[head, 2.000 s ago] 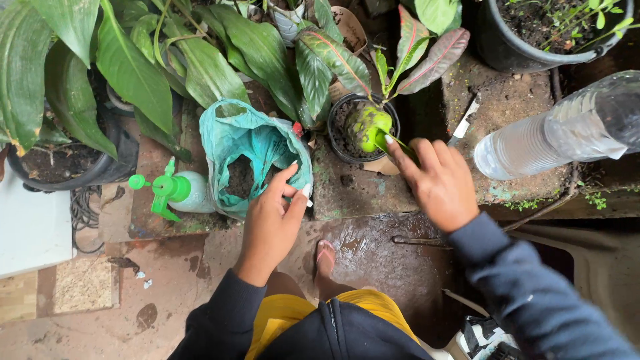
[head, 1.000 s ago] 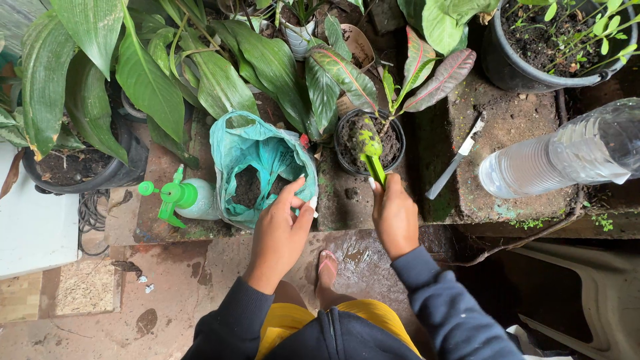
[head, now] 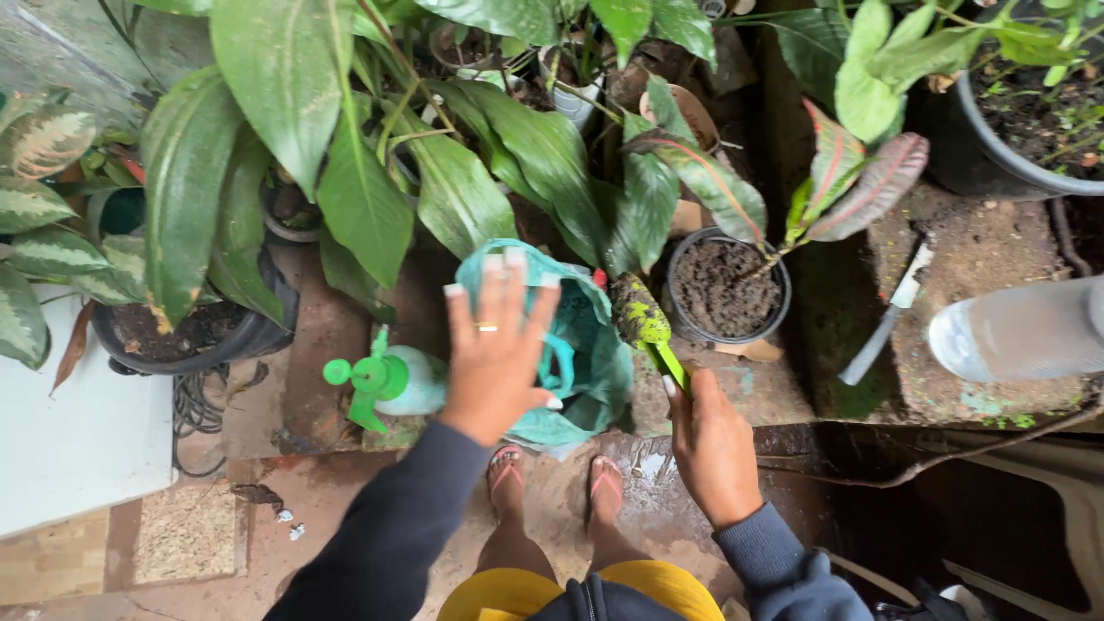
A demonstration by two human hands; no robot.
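My left hand (head: 500,345), blurred and with spread fingers, is over the left part of a teal plastic bag (head: 595,362) and hides some of it. In my right hand (head: 711,444) is the handle of a lime-green garden trowel (head: 647,323), its blade smeared with soil, between the bag and a small pot. That black plastic pot (head: 783,297) holds dark soil (head: 724,280) and a croton plant (head: 819,185) with red-veined leaves, leaning right. A spray bottle with a green head (head: 375,379) lies left of the bag.
A knife (head: 893,306) and a clear plastic bottle (head: 1018,332) lie on the ledge (head: 992,233) at right. Large potted plants (head: 457,185) crowd the back and left. A bigger black pot (head: 992,155) stands at the upper right. A branch (head: 914,470) crosses below the ledge.
The trowel was over the small pot and is now to its left, beside the bag. My left hand has gone from the bag's right rim to over its left side.
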